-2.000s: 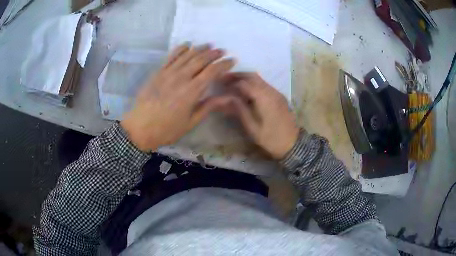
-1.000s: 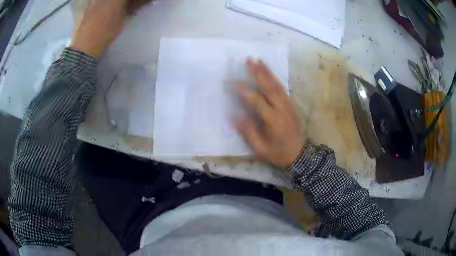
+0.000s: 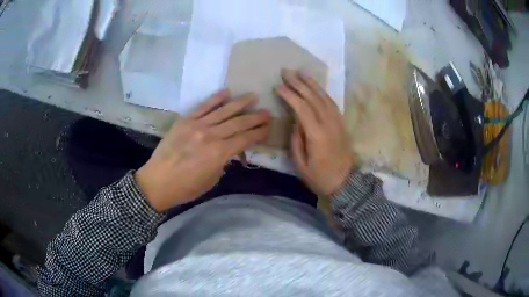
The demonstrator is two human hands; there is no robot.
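Observation:
A tan-grey pocket template (image 3: 255, 61) with angled corners lies flat on a white cloth piece (image 3: 203, 64) in front of me. My left hand (image 3: 200, 136) lies over the template's lower left part, fingers slightly spread. My right hand (image 3: 316, 127) rests on its right part, fingertips near the middle. Both hands press on the template; neither is seen wrapped around anything. The template's lower edge is partly hidden by my hands.
The steam iron (image 3: 444, 119) stands at the right on a dark pad (image 3: 455, 184), beside a yellow-orange block (image 3: 496, 139). A layered white pile (image 3: 58, 37) lies at the far left. Another pale angled piece (image 3: 152, 66) lies left of the cloth. White cloth (image 3: 386, 8) shows at the top right.
The tan-grey template now lies on the white cloth. My left hand has come back from the far left to the template. My right hand has stayed over the cloth's right side.

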